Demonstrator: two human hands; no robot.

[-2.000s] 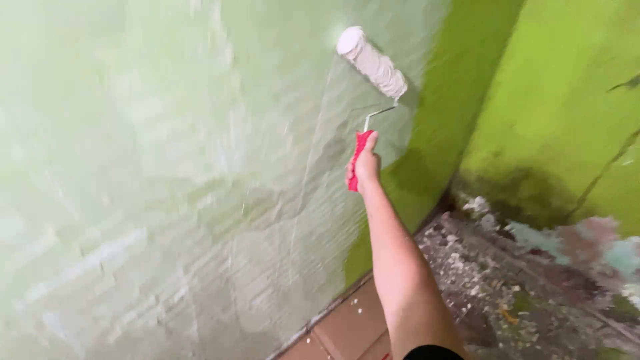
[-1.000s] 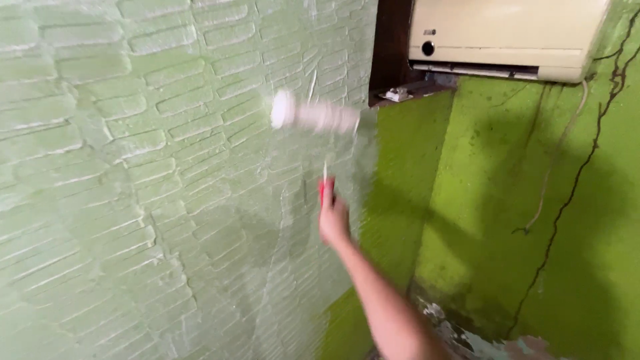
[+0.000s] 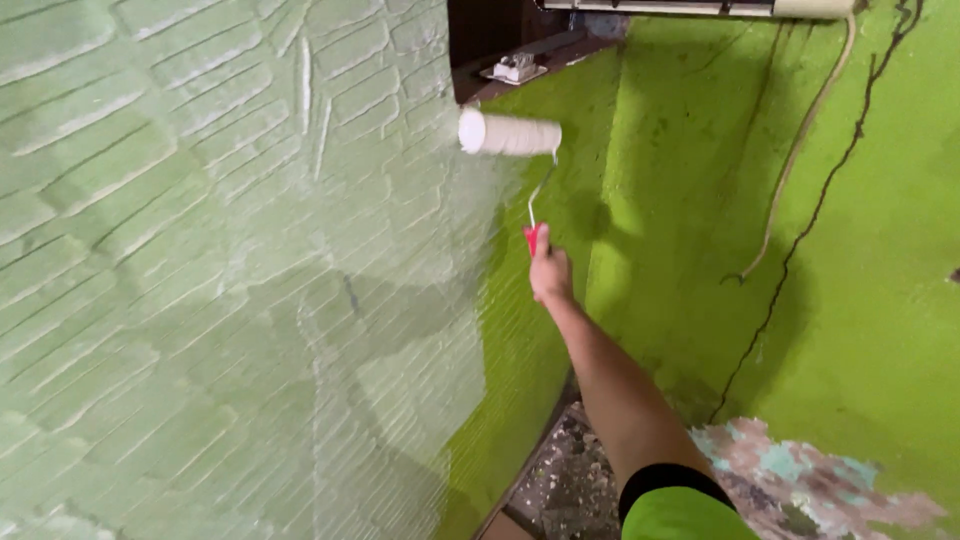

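Observation:
My right hand [image 3: 551, 271] is closed around the red handle [image 3: 534, 238] of a paint roller. The roller's white sleeve [image 3: 517, 135] lies at the upper end of a strip of bare green wall [image 3: 525, 315], just below a dark recess. Its left end meets the pale, whitish painted area [image 3: 262, 300], which has a raised brick-like texture. A bent metal frame joins the sleeve to the handle. My left hand is not in view.
A small white electrical fitting [image 3: 516, 69] sits on the ledge of the recess. A beige air conditioner [image 3: 810, 7] hangs top right, with a loose hose [image 3: 799, 142] below it. The right green wall [image 3: 690, 225] is cracked and peels low down. Debris covers the floor [image 3: 574, 472] in the corner.
The roller in my right hand has gone from the lower wall up to the edge beside the recess. Its sleeve, over pale paint one second ago, now reaches over the green strip. The view has shifted.

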